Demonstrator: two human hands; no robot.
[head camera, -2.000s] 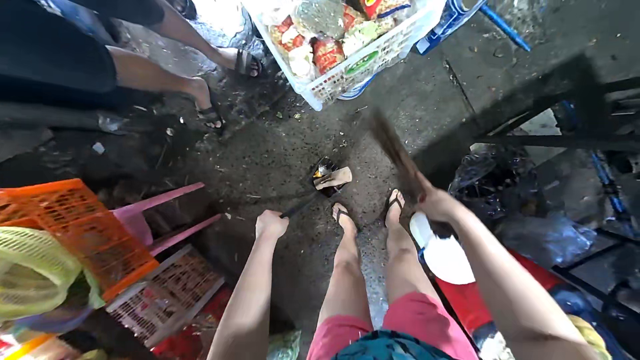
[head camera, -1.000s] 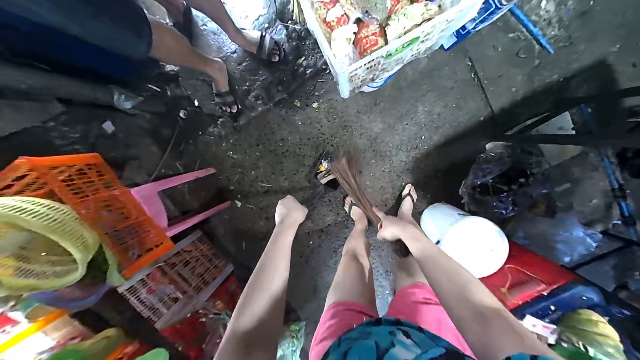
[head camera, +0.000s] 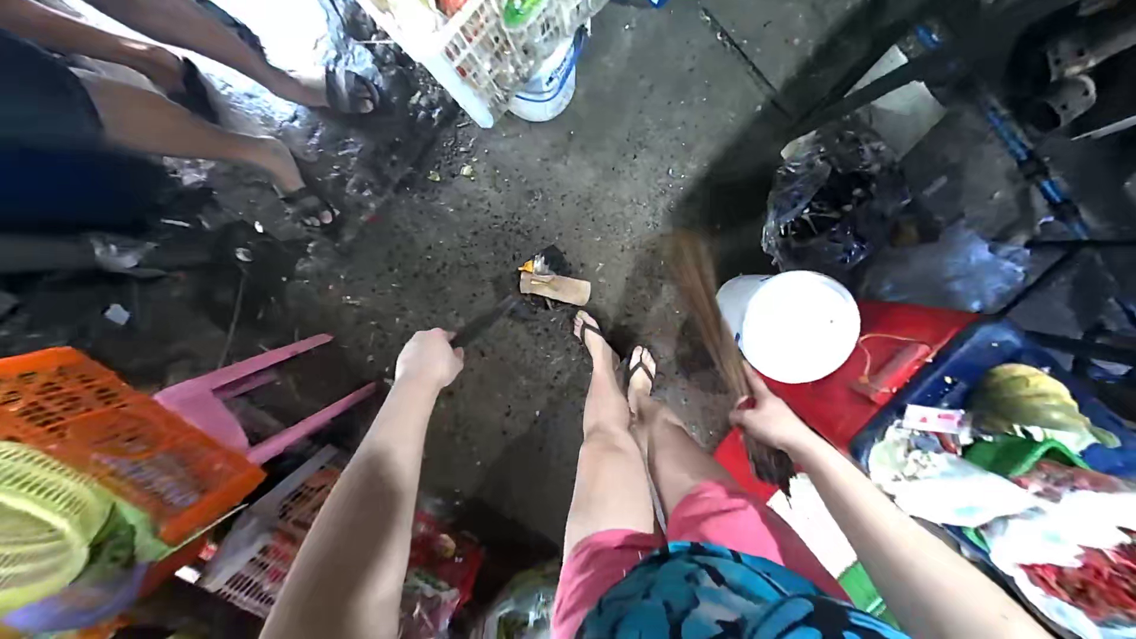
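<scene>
My left hand (head camera: 429, 358) is closed around the dark handle of a dustpan (head camera: 488, 321), which slants away to the right. At the handle's far end, just in front of my feet, lies litter with a tan strip of cardboard or wood (head camera: 556, 288) and a small yellow piece. The dustpan's own edges are hard to make out there. My right hand (head camera: 761, 415) grips a brown bristle hand broom (head camera: 710, 311) near its lower end. Its blurred bristles point up and away, beside a white bucket (head camera: 799, 327), off the floor as far as I can tell.
At the left stand an orange plastic crate (head camera: 133, 435) and an upturned pink stool (head camera: 209, 399). Another person's sandalled feet (head camera: 306, 204) are at upper left. A white basket (head camera: 470, 53) is ahead. A black plastic bag (head camera: 830, 200) and red cooler lid (head camera: 905, 355) lie right.
The broom has swung away from the litter to my right, beside the white bucket. My left hand still holds the dustpan handle. The view has shifted somewhat.
</scene>
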